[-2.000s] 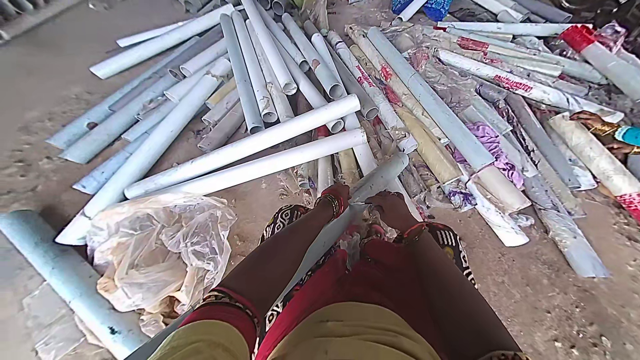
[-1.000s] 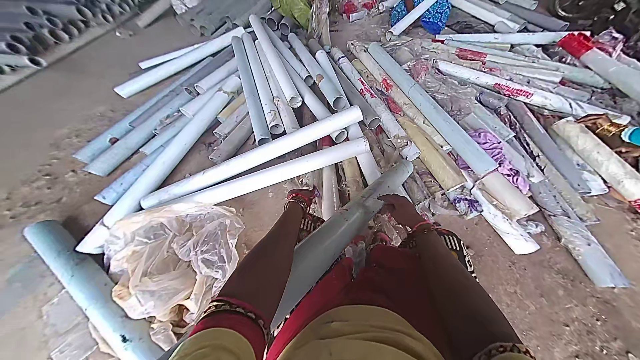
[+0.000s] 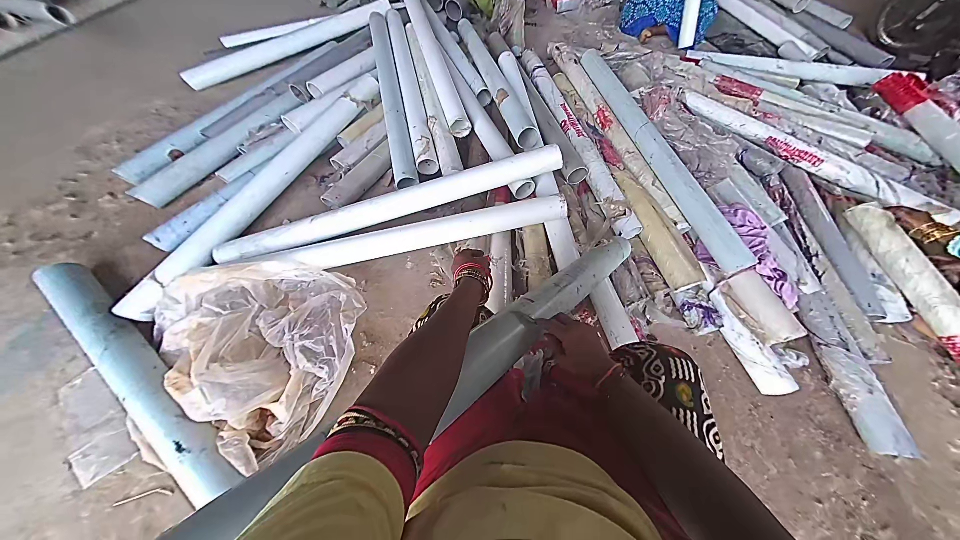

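Observation:
A grey cardboard or plastic tube (image 3: 491, 352) lies slantwise across my lap, its far end pointing up and right. My right hand (image 3: 577, 349) rests against the near side of this tube, close to where a narrower tube section (image 3: 577, 277) emerges, with a bit of clear film by the fingers; its grip is partly hidden. My left hand (image 3: 471, 264) is beyond the tube on its left side, near some torn film, and what its fingers hold is too small to tell. Two white tubes (image 3: 420, 232) lie just past my left hand.
Crumpled clear plastic sheeting (image 3: 259, 352) lies at the left beside a thick pale blue tube (image 3: 127, 375). Many loose tubes (image 3: 247, 195) spread over the dirt floor ahead. Film-wrapped tubes (image 3: 810, 157) are heaped at the right. Another person's hand (image 3: 926, 229) shows at the right edge.
My left hand has moved away from the tube, forward and to the left. My right hand has come back along the tube toward my body.

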